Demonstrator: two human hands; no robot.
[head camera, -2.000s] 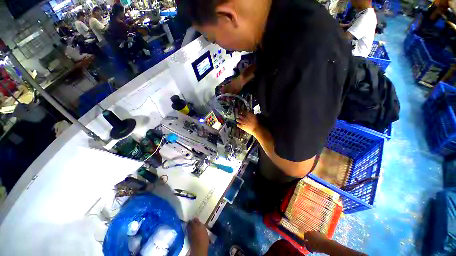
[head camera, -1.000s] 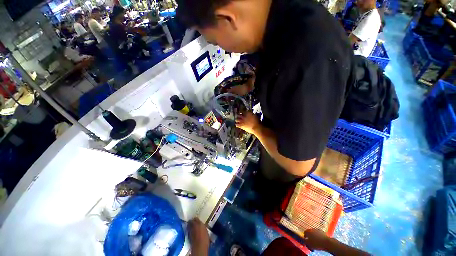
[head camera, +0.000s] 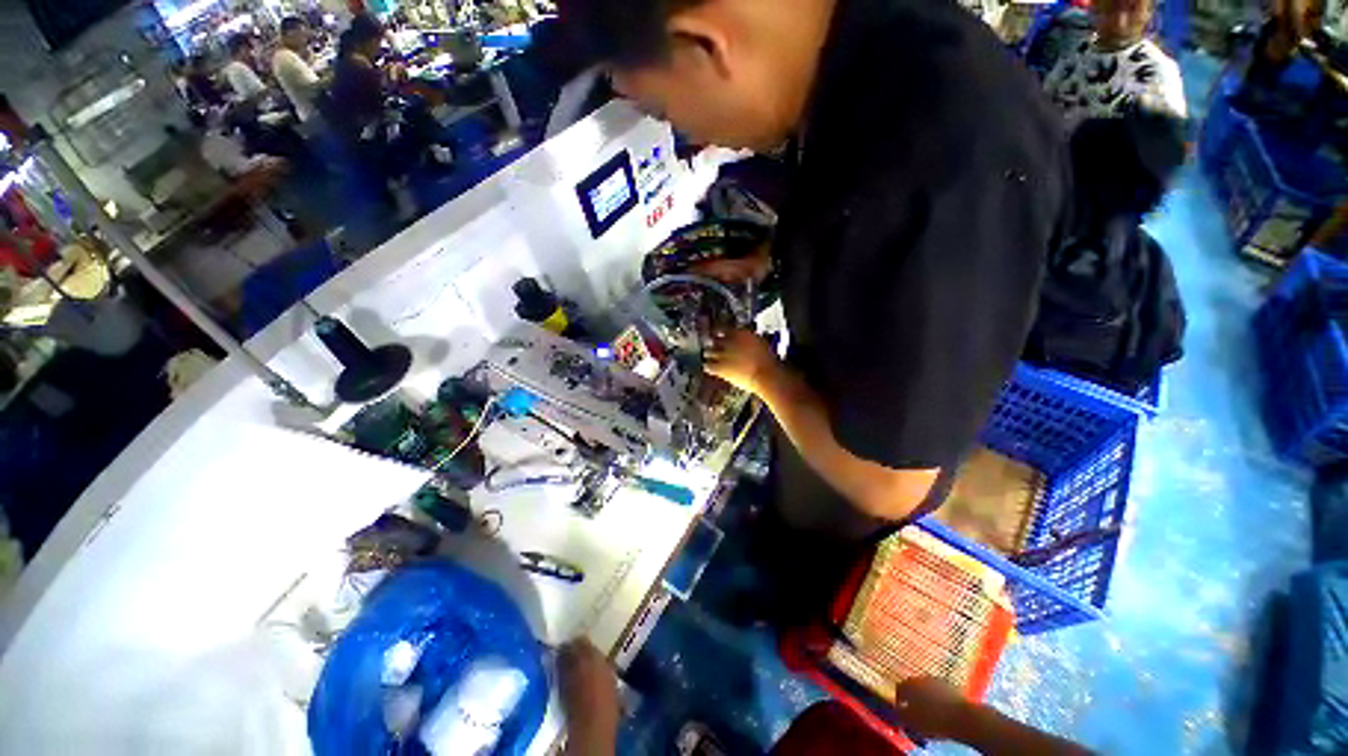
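Note:
My left hand (head camera: 589, 691) is at the table's front edge, right beside the blue plastic bag (head camera: 429, 665) with white bags inside. Its fingers are too unclear to read. My right hand (head camera: 931, 706) is at the near edge of the slatted seat of a red-framed stool (head camera: 924, 620); its fingers are blurred too. A small dark tool (head camera: 552, 566) lies flat near the bag. The pale sewing machine (head camera: 569, 387) stands farther back, with a teal-handled tool (head camera: 662, 489) at its front.
A person in black (head camera: 917, 251) leans over the machine, a hand at its feeder. A control box (head camera: 628, 200), black-yellow bottle (head camera: 540, 306) and black thread stand (head camera: 362, 362) stand behind. A blue crate (head camera: 1087, 517) is beside the stool. Another person (head camera: 1116, 81) is at the upper right.
The view has shifted slightly. The person at the upper right now shows in a different pose, nearer the dark cloth heap. My hands have barely moved.

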